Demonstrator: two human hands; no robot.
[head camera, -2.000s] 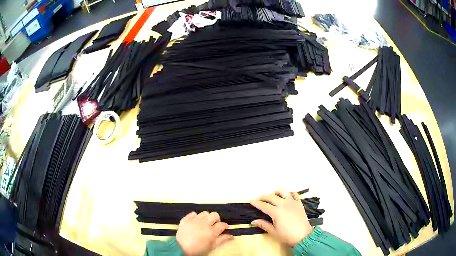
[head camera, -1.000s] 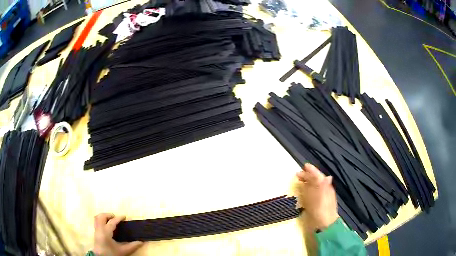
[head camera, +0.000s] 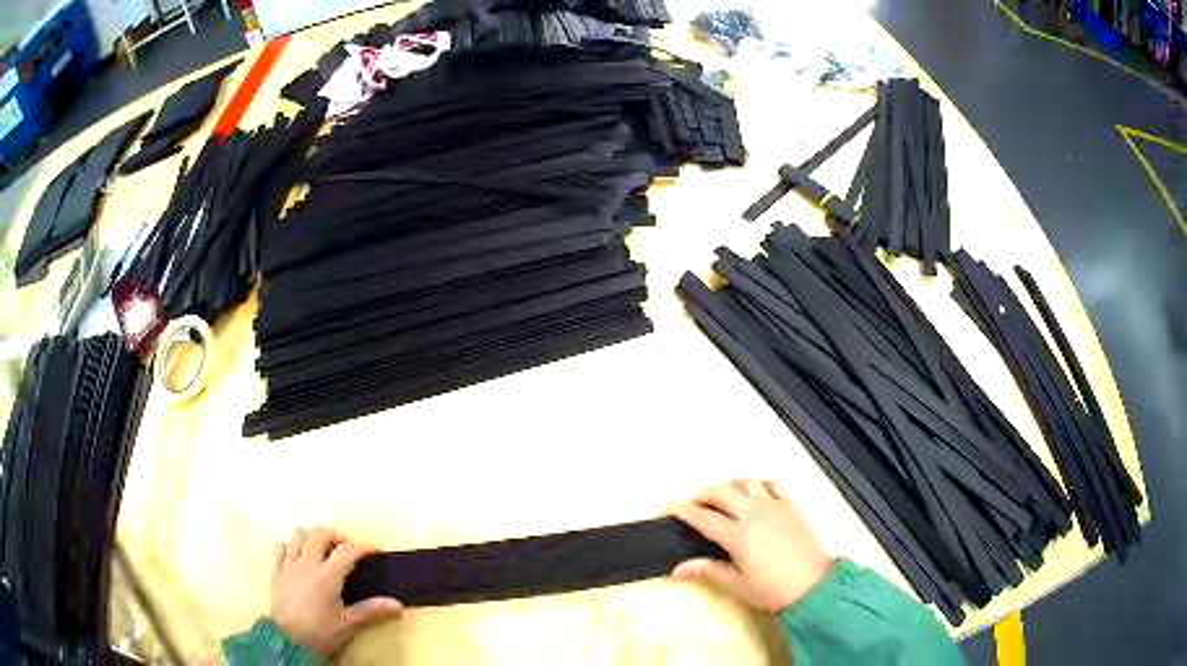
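Note:
A strap bundle lies across the near tabletop as one flat black band, its right end slightly higher in view. My left hand grips its left end, thumb on the near side and fingers on the far side. My right hand grips its right end the same way. Both ends of the bundle are hidden in my hands. The main strap stack lies beyond it in black rows.
A loose strap pile lies right, with small strap groups beyond. At left are the left strap stack, a masking tape roll, a dark red packet and a tangled strap bunch.
My right hand has come from beside the bundle's right end to close on it. The bundle's ribbed face now looks smoother and more even. Earlier, both hands were on straps lying closer together.

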